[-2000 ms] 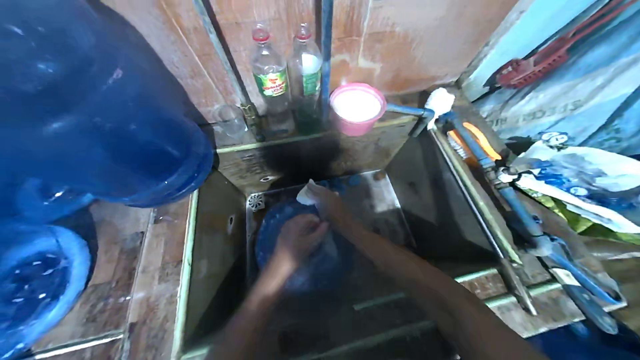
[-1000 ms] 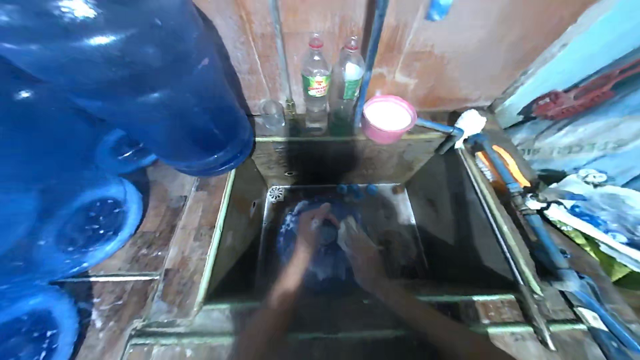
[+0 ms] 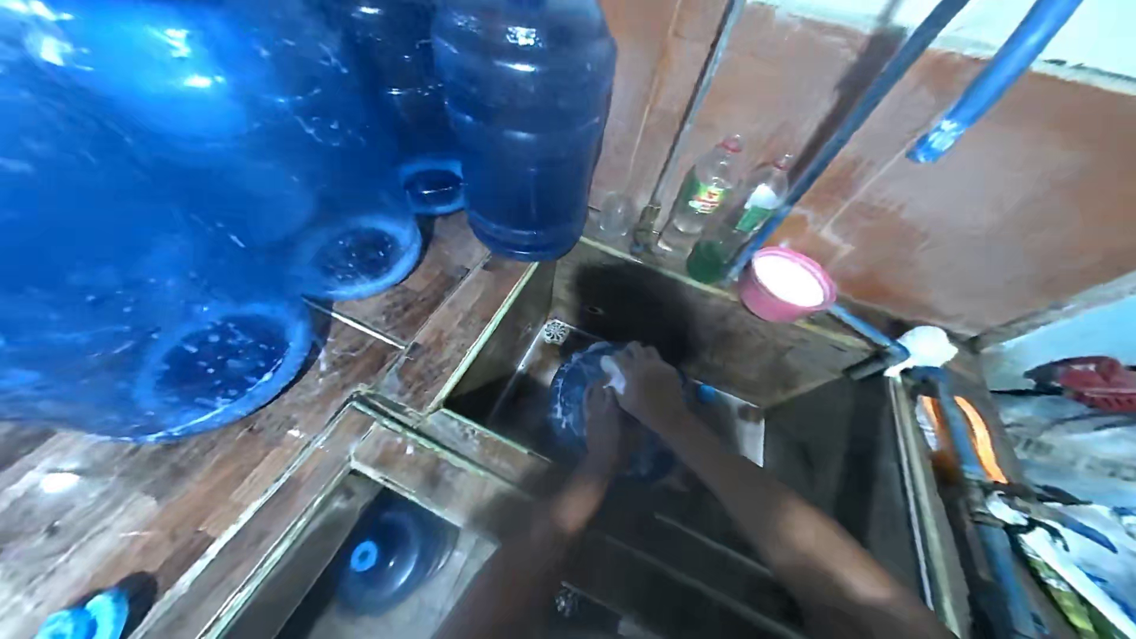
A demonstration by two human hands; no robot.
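Observation:
Down in the tiled sink basin [image 3: 728, 364] lies a blue water jug [image 3: 572, 390], partly covered by my hands and arms. My right hand [image 3: 648, 382] grips a whitish cloth or pad [image 3: 614, 374] near the jug's upper side. Close beside it, slightly lower, my left hand [image 3: 602, 413] rests at the jug; its fingers are blurred and partly hidden. A drain [image 3: 556, 332] shows at the basin's far left corner.
Large blue jugs [image 3: 532, 124] crowd the left ledge. Two plastic bottles [image 3: 707, 191], a glass [image 3: 616, 215] and a pink tub [image 3: 785, 284] line the back rim. Pipes [image 3: 972, 444] run along the right. Another jug [image 3: 390, 555] sits in a lower left compartment.
My hands, apart one second ago, are now close together at the jug. The view has swung left and tilted, showing the lower left compartment.

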